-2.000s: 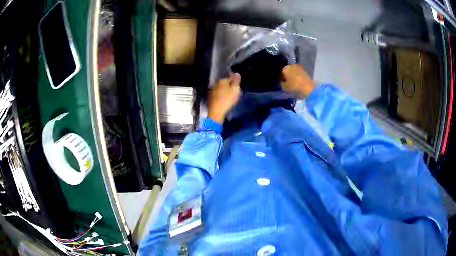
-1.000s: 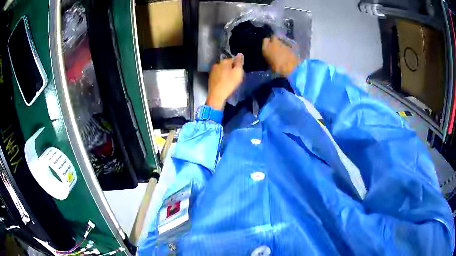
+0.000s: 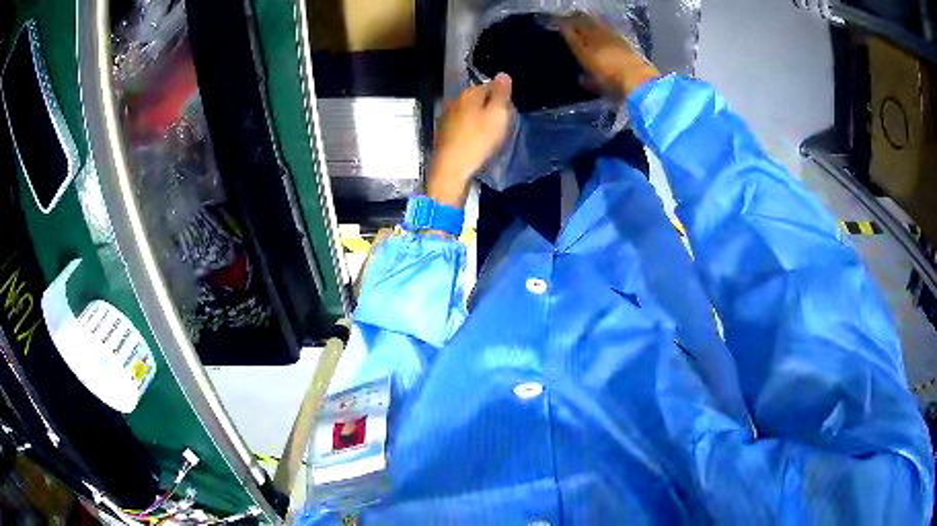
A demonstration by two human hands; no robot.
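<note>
A clear plastic bag with a dense black bundle inside is at the top centre, in front of my chest. My left hand is closed on the bag's left edge, thumb and fingers pinched together. My right hand is at the bag's right side with its fingers stretched out over the black bundle. The fingertips lie against dark material, and I see no firm grip. The single strands of the bundle cannot be made out.
At the left, a green-topped cart holds a phone, a white label roll and white connectors. Its lower shelf has a black bin and bagged parts. Cardboard boxes stand at the right.
My right hand has moved up, and its fingers have straightened over the bundle. My left hand still pinches the bag's edge. More of the bag hangs towards me. The view has shifted a little.
</note>
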